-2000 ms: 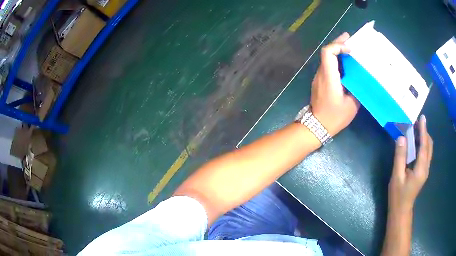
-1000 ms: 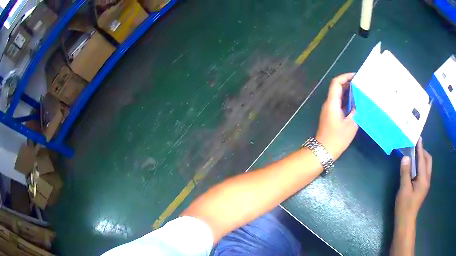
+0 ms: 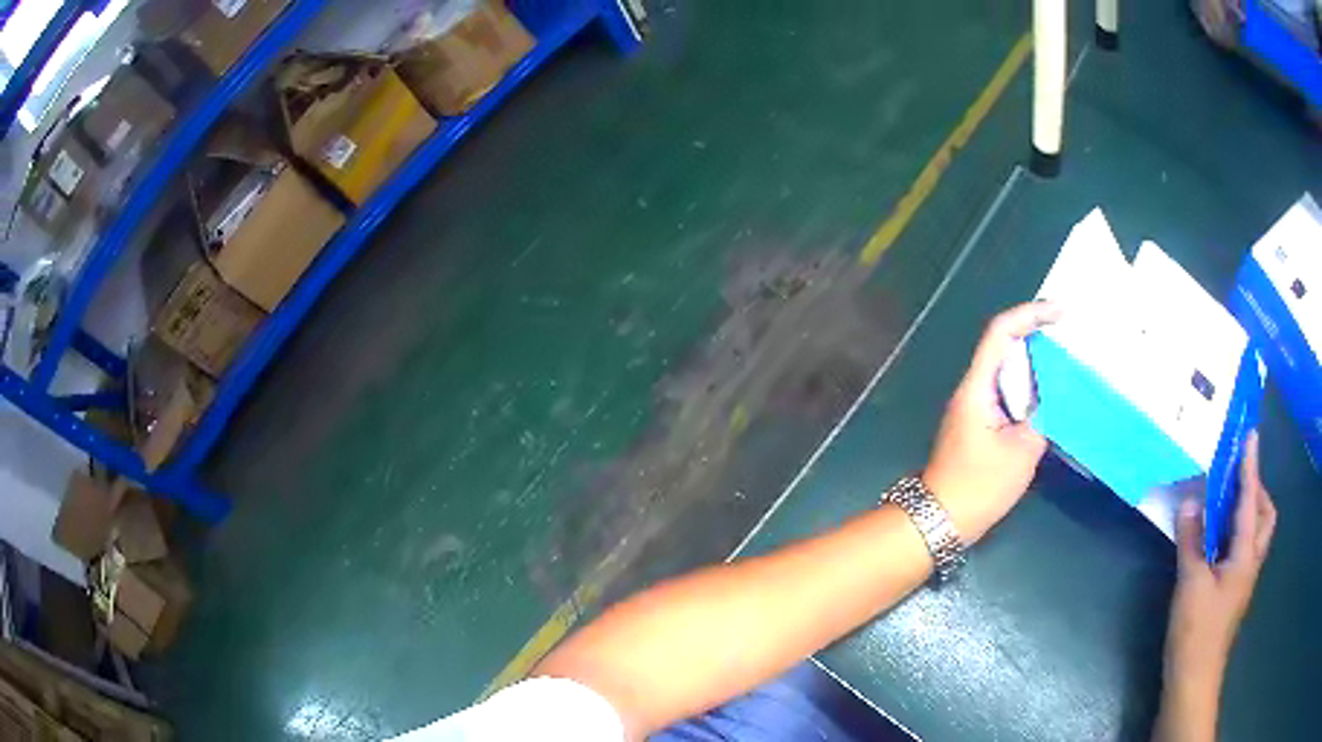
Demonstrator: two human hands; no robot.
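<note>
A retail box point(image 3: 1145, 370), blue and white printed card with a small dark picture on its white face, is held tilted over the dark green bench. White flaps stick up at its far end. My left hand point(image 3: 993, 435), with a metal watch at the wrist, grips the box's left end. My right hand point(image 3: 1225, 536) holds a blue flap at the near right end between thumb and fingers. The inside of the box is hidden.
Another blue and white box point(image 3: 1290, 297) stands at the right edge. Cream legs point(image 3: 1047, 87) stand at the bench's far side. A blue rack point(image 3: 341, 232) with brown cardboard boxes point(image 3: 276, 225) is at the left, beyond the green floor.
The view has shifted, so box and hands sit lower in the picture. The flap at my right hand now stands out from the box with its blue side showing. The far-end white flaps are more spread.
</note>
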